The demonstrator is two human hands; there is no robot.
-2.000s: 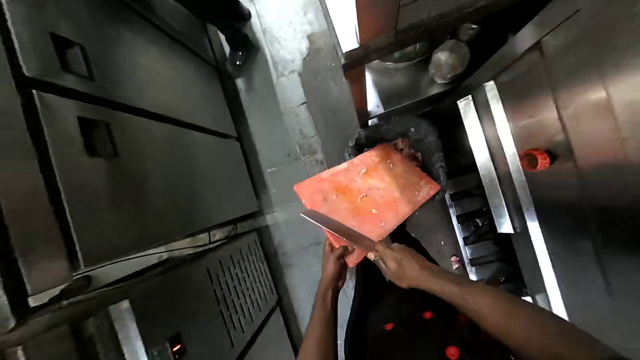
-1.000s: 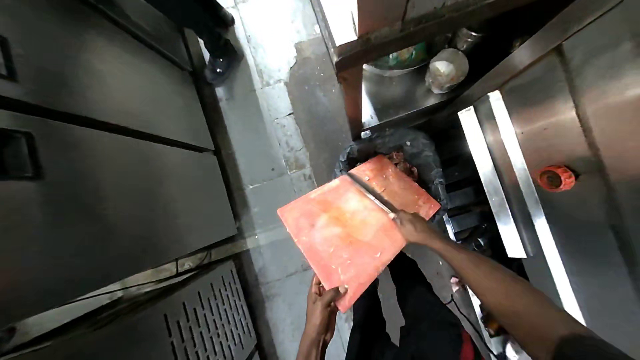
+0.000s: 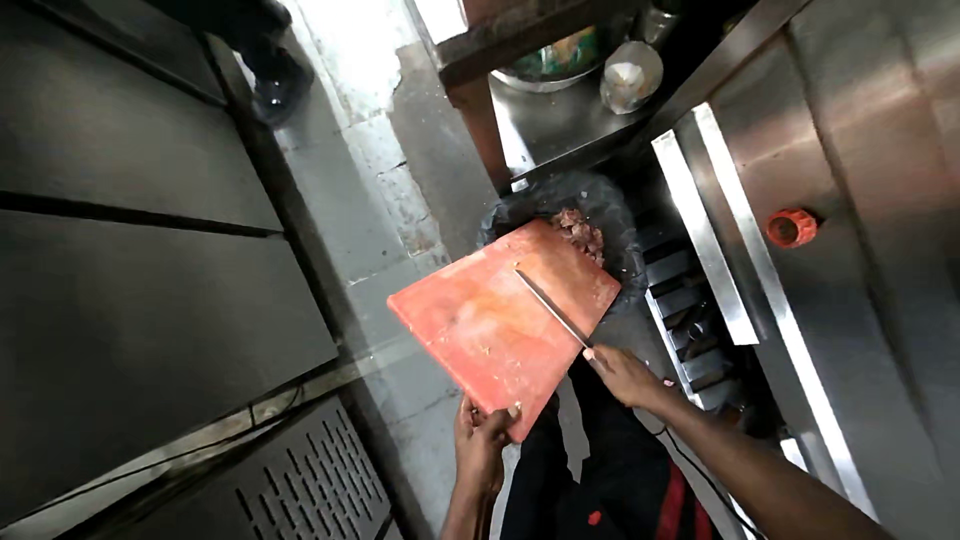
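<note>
My left hand [image 3: 482, 439] grips the near corner of a red cutting board [image 3: 480, 322], with the thumb on top. The board is held over the near part of a bin lined with a black plastic bag [image 3: 619, 225]. Small bits of food cling to the board's surface. In my right hand [image 3: 622, 375] is the handle of a knife [image 3: 551, 306], whose blade lies edge-on across the board, its tip near the middle of the far part. Chopped meat scraps [image 3: 581, 234] show in the bin just past the board's far edge. The handle is mostly hidden by my fingers.
Steel cabinets [image 3: 150, 322] line the left side. At the right is a steel counter front with a red knob [image 3: 791, 228]. Beyond the bin, a steel shelf [image 3: 562, 135] holds a clear container [image 3: 631, 77] and a pan. Another person's dark shoe [image 3: 279, 86] stands on the floor, upper left.
The knife has gone from the board's near left edge to its far part, then back toward the middle. My left hand has kept hold of the board.
</note>
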